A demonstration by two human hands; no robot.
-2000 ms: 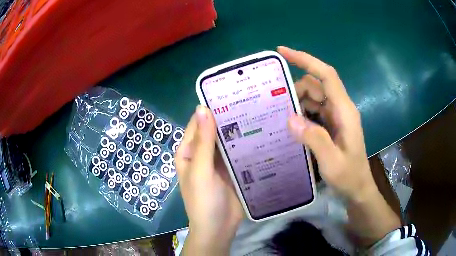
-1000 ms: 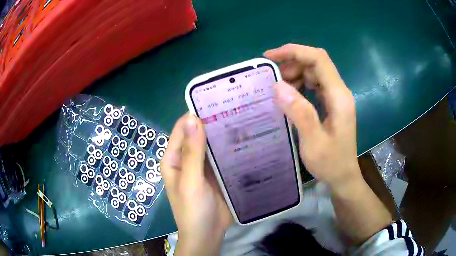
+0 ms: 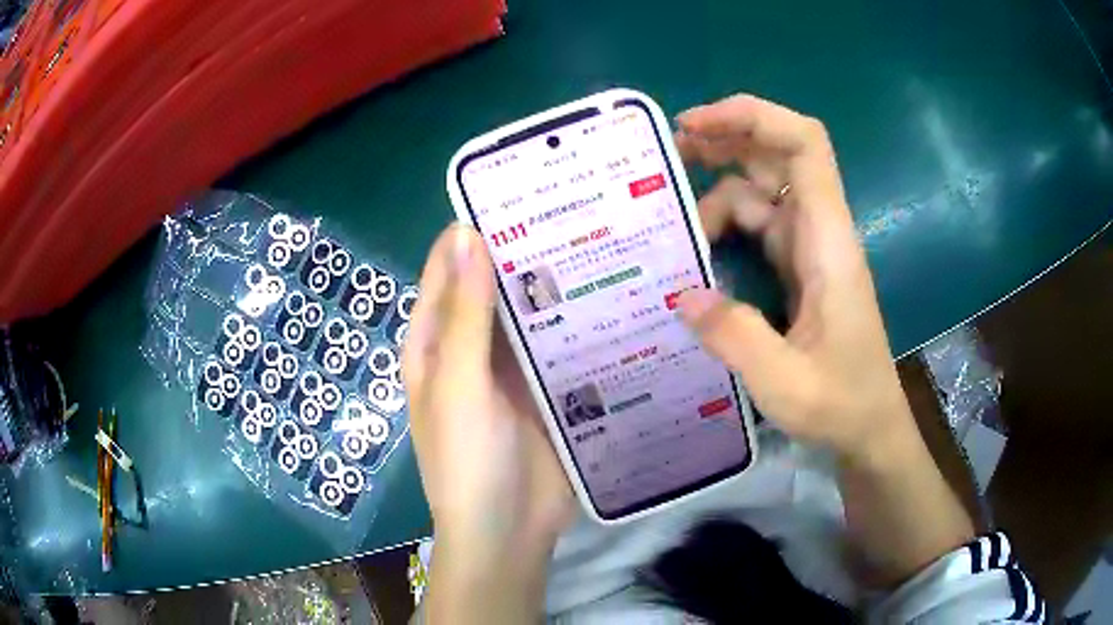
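A smartphone (image 3: pixel 610 354) in a white case, with a lit screen, is held upright in front of me, slightly tilted. My left hand (image 3: pixel 470 403) grips its left side, thumb along the edge; the fingers behind it are hidden. My right hand (image 3: pixel 799 305) is at the right side, thumb over the screen and fingers curled beside the upper right edge. Whether these fingers touch the case I cannot tell. A clear plastic sheet of black-and-white ring pieces (image 3: pixel 299 354) lies flat on the dark green bench, left of my left hand.
A tall stack of red foam trays (image 3: pixel 269 110) stands at the upper left of the glossy green bench (image 3: pixel 976 159). Thin orange sticks (image 3: pixel 108 501) lie at the lower left, near a dark shiny heap (image 3: pixel 34 391). Crinkled clear plastic (image 3: pixel 964 372) shows beyond the bench edge at right.
The phone has moved slightly up in view. My right thumb has moved down from the screen's upper right edge to its middle. The screen content has changed from blurred to sharper.
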